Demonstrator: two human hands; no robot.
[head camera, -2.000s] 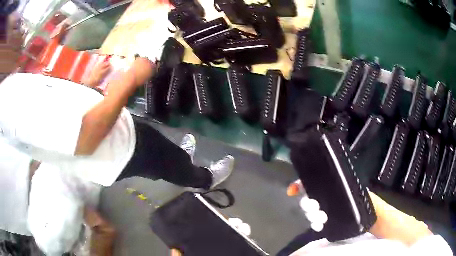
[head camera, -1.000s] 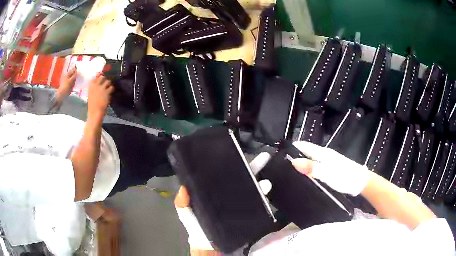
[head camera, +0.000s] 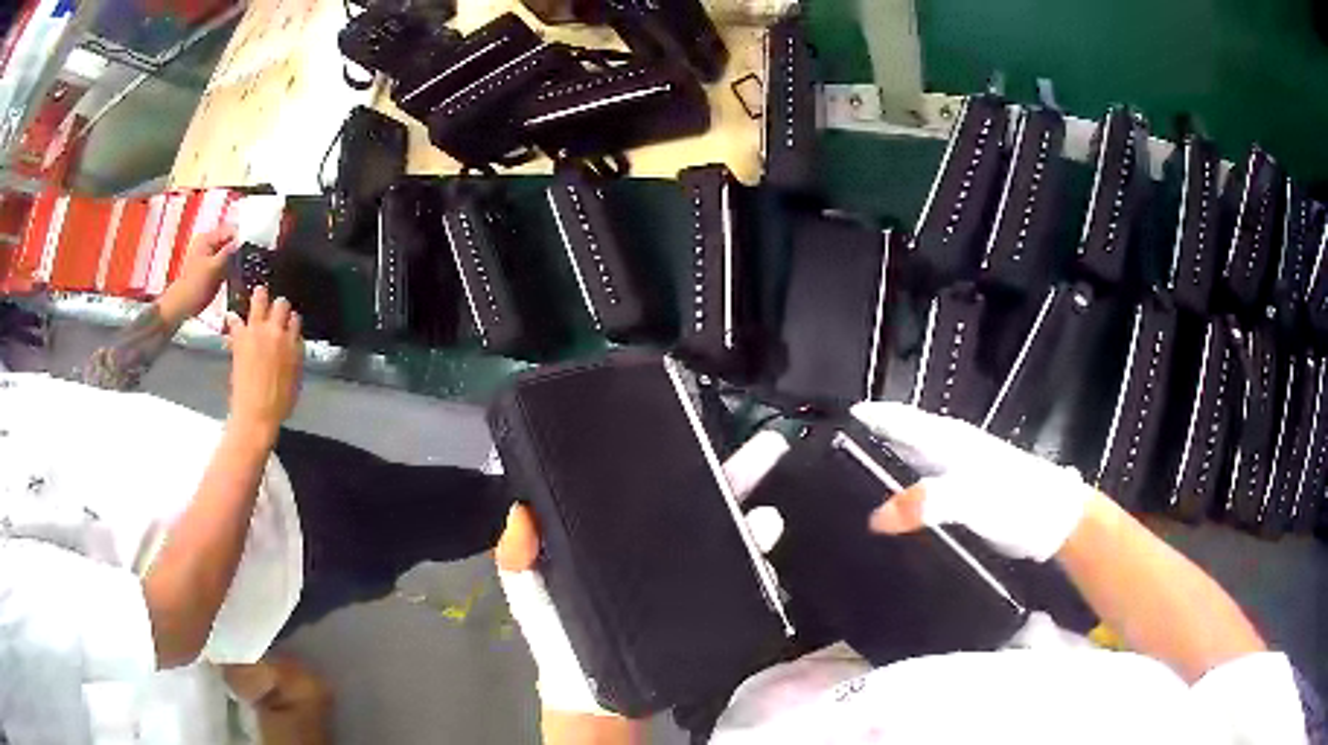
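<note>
My left hand (head camera: 546, 619), in a white glove with a bare thumb, holds a black handheld unit (head camera: 626, 524), plain black face up, with a pale line along its right edge. White-gloved fingertips show at that edge. My right hand (head camera: 969, 488), also white-gloved with a bare thumb, grips the top end of a second black unit (head camera: 888, 560) just right of the first. The lower end of the second unit meets my white sleeve. Parts of both hands are hidden by the units.
Rows of standing black units (head camera: 1114, 197) line the green conveyor (head camera: 1049, 44). More units lie on the plywood board (head camera: 255, 124). A coworker in white (head camera: 175, 495) stands at the left, hands on a dark unit beside orange-red boxes (head camera: 109, 240). Grey floor shows below.
Since two seconds ago, both held units have come close together and my right hand has come to the second unit's top. Over the last second they barely moved; the coworker's hands now hold a dark unit.
</note>
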